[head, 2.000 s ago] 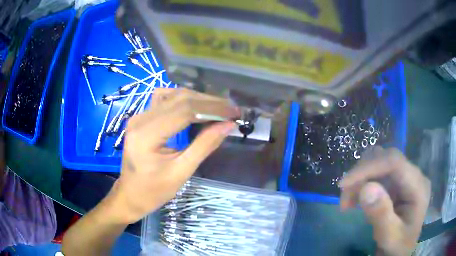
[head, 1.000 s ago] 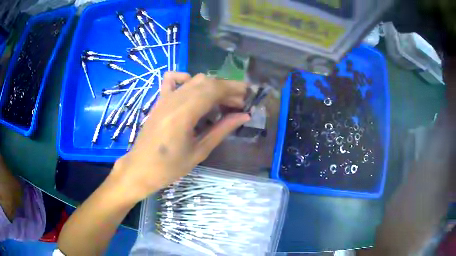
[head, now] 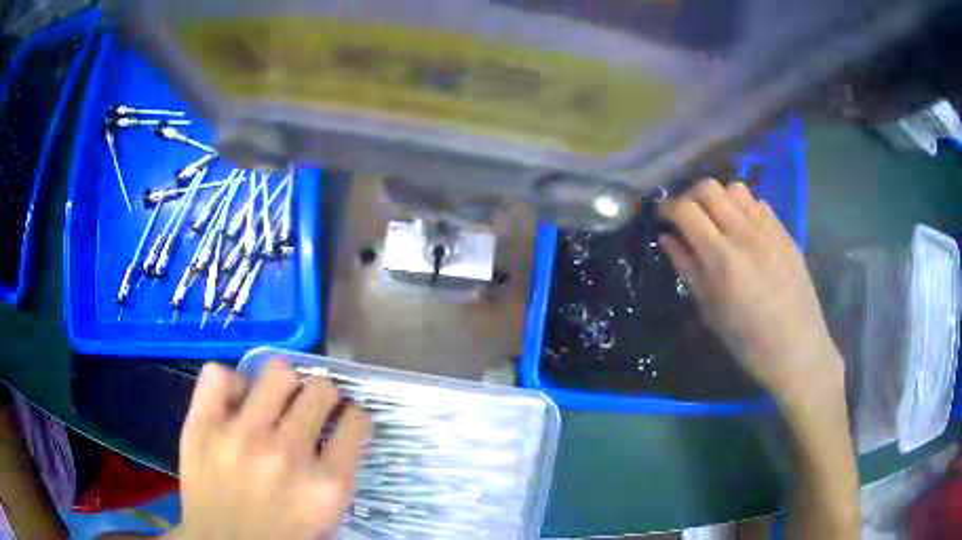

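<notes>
My left hand (head: 269, 443) is over the left part of the clear plastic box (head: 543, 443), which is packed with thin white rods (head: 433, 448). Its fingertips are curled down and hidden, so I cannot tell whether it grips a rod. My right hand (head: 744, 274) reaches into the right blue tray (head: 533, 316) of small dark and shiny rings (head: 596, 327); its fingertips are among the rings and I cannot see a ring held. The silver metal block (head: 439, 253) sits under the press with no rod in it.
The press head (head: 411, 79) hangs over the top centre. The left blue tray (head: 190, 343) holds several finished rods (head: 211, 243). Another blue tray (head: 37, 179) stands far left. Clear boxes (head: 928, 338) are at the far right. Part of a person (head: 42, 443) shows at lower left.
My left hand has moved from the metal block down to the clear box. My right hand has moved into the ring tray. The view has shifted and the press head covers more of it.
</notes>
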